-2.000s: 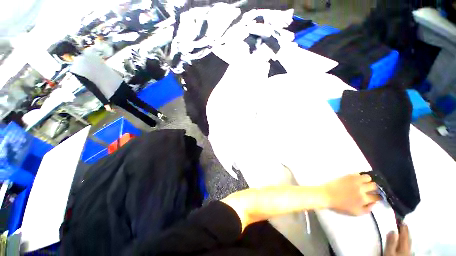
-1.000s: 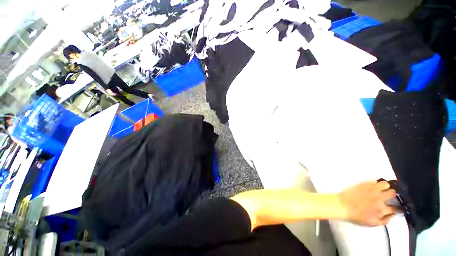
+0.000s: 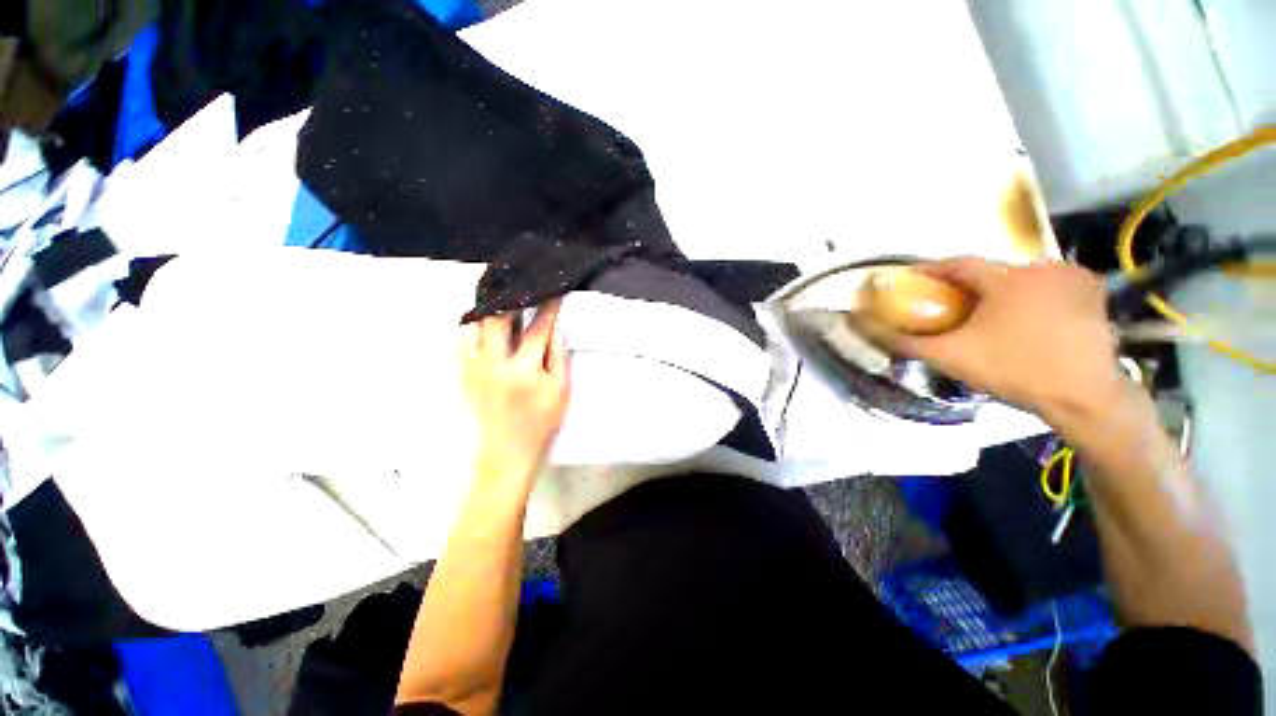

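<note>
A black speckled garment (image 3: 476,147) lies over the padded white pressing board (image 3: 350,378), its body trailing to the upper left. A curved white waistband strip (image 3: 665,332) with a thin dark edge shows at the board's rounded end. My left hand (image 3: 515,378) holds the garment's black edge on the board. My right hand (image 3: 1029,329) grips the orange-brown handle of a steam iron (image 3: 896,378). The iron's pointed tip is close to the waist end, at its right; whether it touches the cloth I cannot tell.
The white table cover (image 3: 826,126) has a brown scorch mark near its right edge. A yellow hose (image 3: 1168,182) and a black hose run at the right. A blue crate (image 3: 966,616) is at the lower right. White-and-black cloth (image 3: 42,266) heaps at the far left.
The view has swung right, away from the workshop floor. The iron and my right hand on its handle are now in view. My left hand still holds the garment.
</note>
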